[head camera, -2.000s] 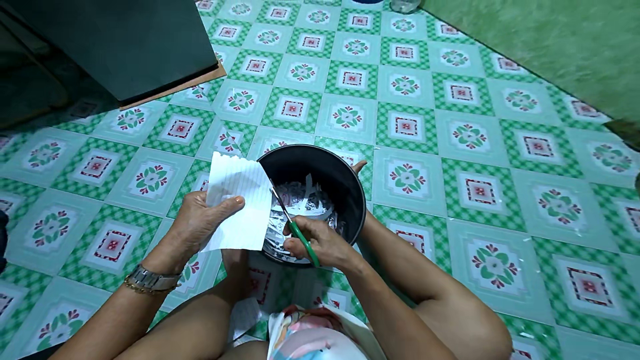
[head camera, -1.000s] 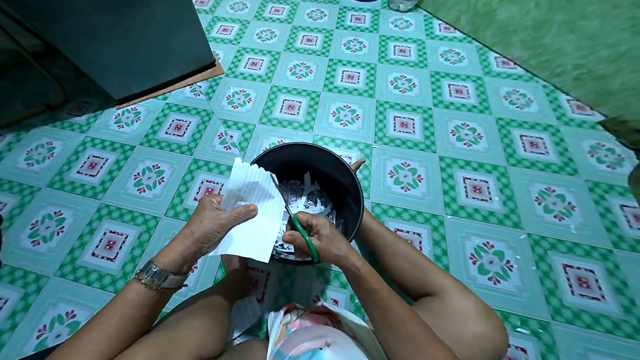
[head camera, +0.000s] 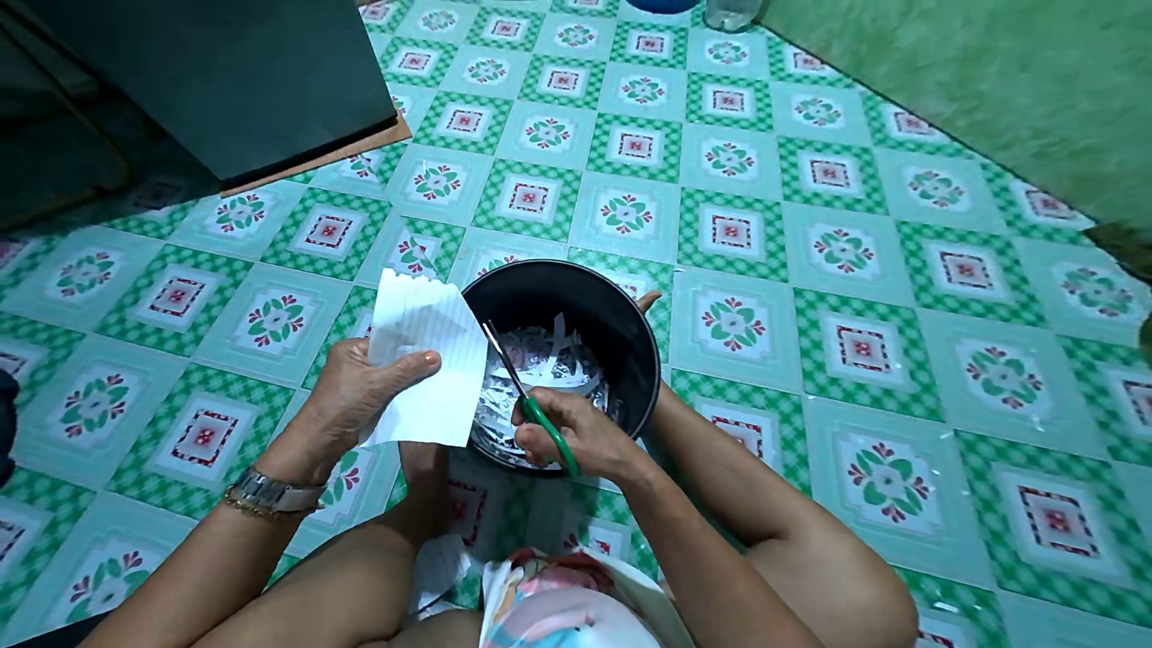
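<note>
My left hand (head camera: 364, 387) grips a white sheet of paper (head camera: 427, 351) by its left side, thumb on top; the paper's upper edge is jagged and faint lines run along it. Green-handled scissors (head camera: 549, 423) are in my right hand (head camera: 576, 432), their blades pointing up and left beside the sheet's right edge. Below both hands, a round black bucket (head camera: 634, 360) stands between my legs, with cut paper strips (head camera: 549, 364) and shiny scraps inside. Whether the blades touch the paper is hard to tell.
A dark cabinet-like object (head camera: 270, 81) stands on a brown board (head camera: 378, 135) at upper left. The green wall (head camera: 972, 90) runs along the right. A clear container (head camera: 732, 13) and a blue object (head camera: 661, 4) are at the top edge. White paper (head camera: 441, 567) lies near my left leg.
The paper tilted and moved right towards the scissors, then came back left, with a gap now between it and the scissor tips. Both hands keep their hold.
</note>
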